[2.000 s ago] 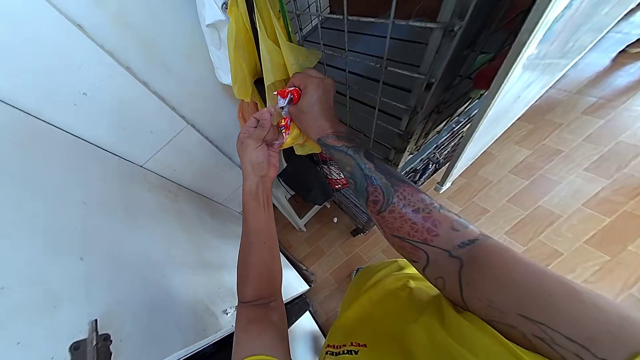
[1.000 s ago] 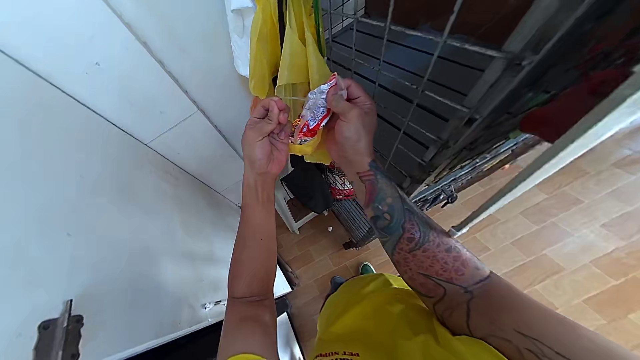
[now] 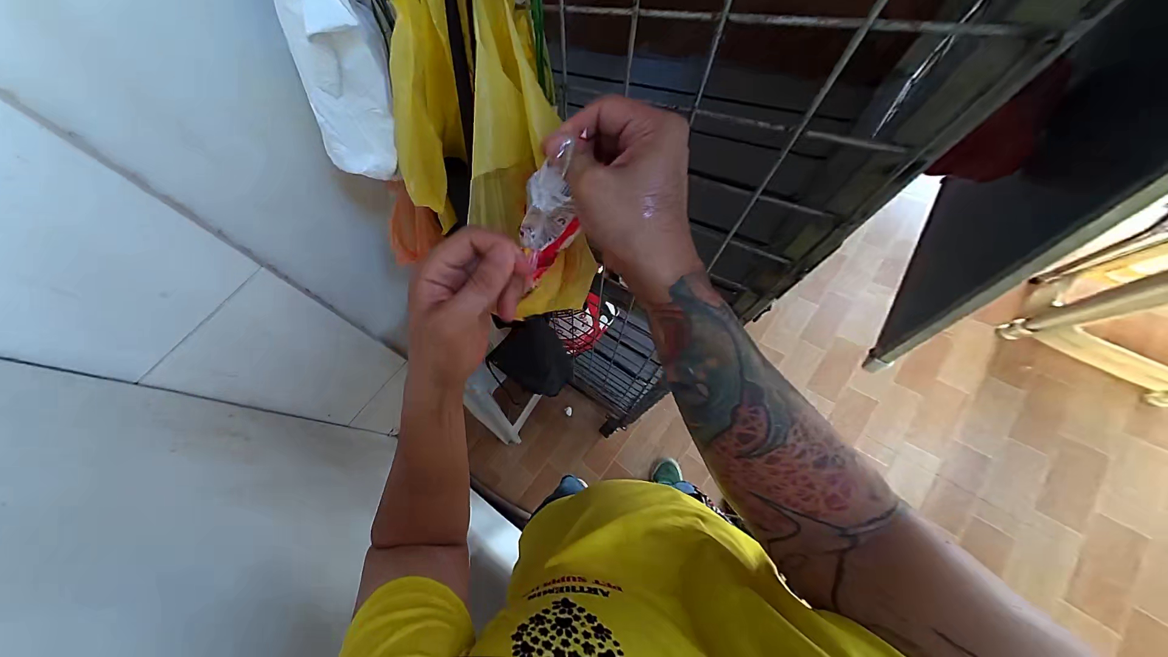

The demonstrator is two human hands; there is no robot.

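Note:
A small clear plastic packet with red and yellow print (image 3: pixel 549 214) is stretched between my two hands. My left hand (image 3: pixel 467 297) pinches its lower left end between thumb and fingers. The upper end is pinched by my right hand (image 3: pixel 630 178), whose wrist is bent over it. What is inside the packet cannot be made out. Right behind it hangs a yellow plastic bag (image 3: pixel 502 100), with another yellow one to its left. A white bag (image 3: pixel 342 91) hangs farther left, against the wall.
A metal wire cage (image 3: pixel 776 119) stands beyond my right hand. Below the hands are a black bag (image 3: pixel 534 356), a smaller wire cage (image 3: pixel 625 365) and a white stool leg (image 3: pixel 493 411). A white surface (image 3: pixel 182 511) lies at left, a dark panel (image 3: pixel 1022 219) at right.
The packet was bunched between my hands two seconds ago and is now drawn out lengthwise. My right hand has turned over and sits higher than my left.

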